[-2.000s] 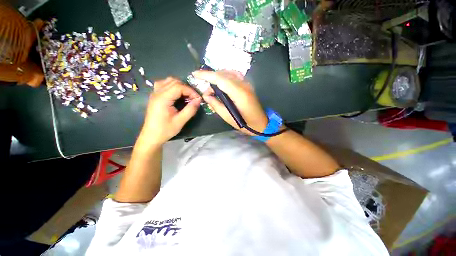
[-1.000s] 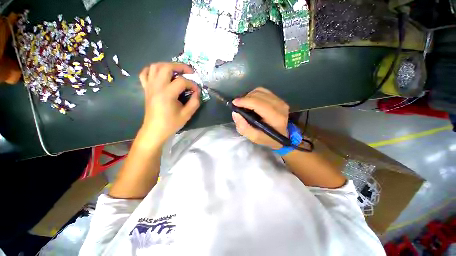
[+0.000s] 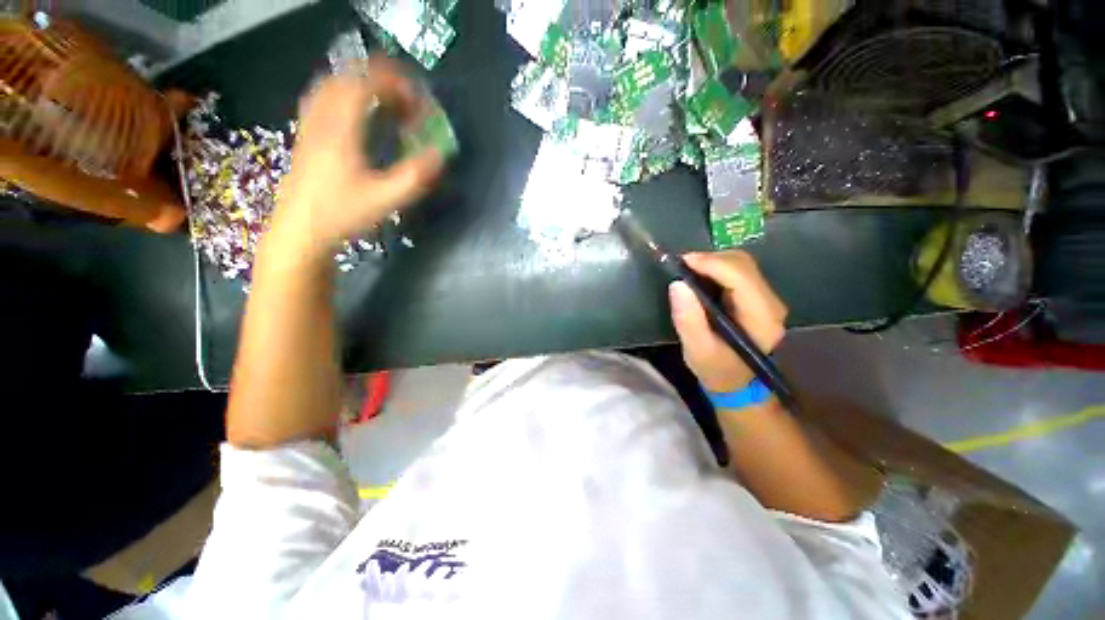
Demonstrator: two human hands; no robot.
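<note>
My left hand (image 3: 345,158) is blurred and raised over the bench at the upper left. It holds a green circuit board (image 3: 433,131) by the thumb and fingers. My right hand (image 3: 731,317), with a blue band at the wrist, is closed around the black soldering iron (image 3: 742,345). The iron's metal tip points up and left, close to the lower end of the board pile (image 3: 579,182). A loose heap of small white, yellow and dark components (image 3: 238,182) lies left of and partly behind my left hand and forearm.
An orange fan (image 3: 85,109) stands at the far left. More boards (image 3: 410,24) lie at the top. At the right are a dark tray with glittery grains (image 3: 891,143), a tip cleaner (image 3: 979,262) and a station with a red light (image 3: 1012,115). A pale cable (image 3: 199,321) crosses the left end.
My left hand has moved up and left, away from the iron, with the board. My right hand and the iron have moved right. The camera view has shifted too.
</note>
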